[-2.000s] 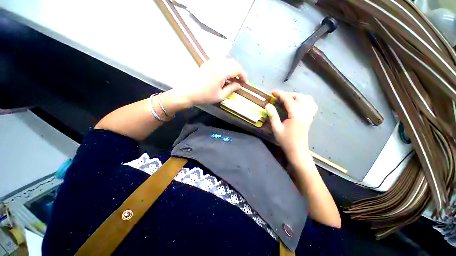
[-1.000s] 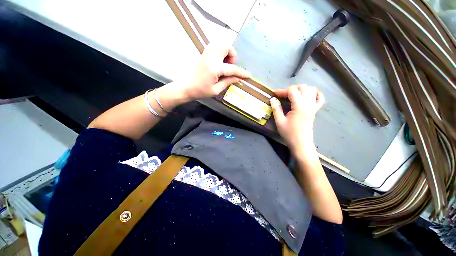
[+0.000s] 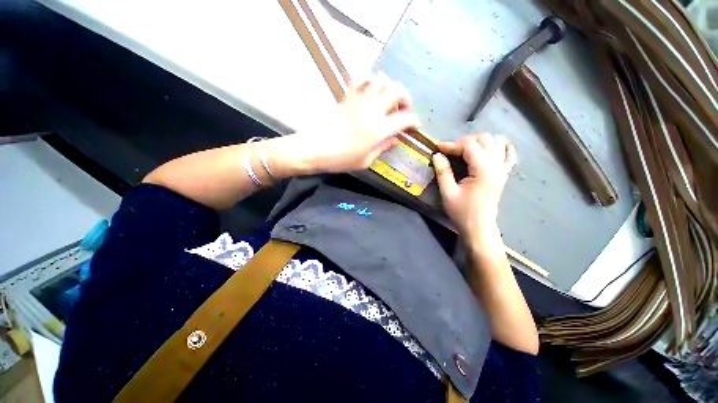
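Note:
A brown strap (image 3: 316,43) with a pale centre stripe runs from the white table under my left hand and out along the far side of the jig. The small yellow jig (image 3: 404,167) with a pale, shiny centre lies at the near edge of the grey board. My left hand (image 3: 354,126) presses on the strap at the jig's left part, covering it. My right hand (image 3: 472,173) pinches the strap's end at the jig's right corner between thumb and fingers. The fingertips hide the strap's very end.
A hammer (image 3: 560,130) lies on the grey board (image 3: 543,228) beyond my right hand. A large heap of striped straps (image 3: 677,149) fills the right side. A thin dark blade (image 3: 346,17) lies on the white table (image 3: 212,47). A thin pale strip (image 3: 526,261) lies along the board's near edge.
My left hand has moved right along the strap and now covers more of the jig's left part. My right hand stays at the strap's end. The table scene has shifted slightly right in view.

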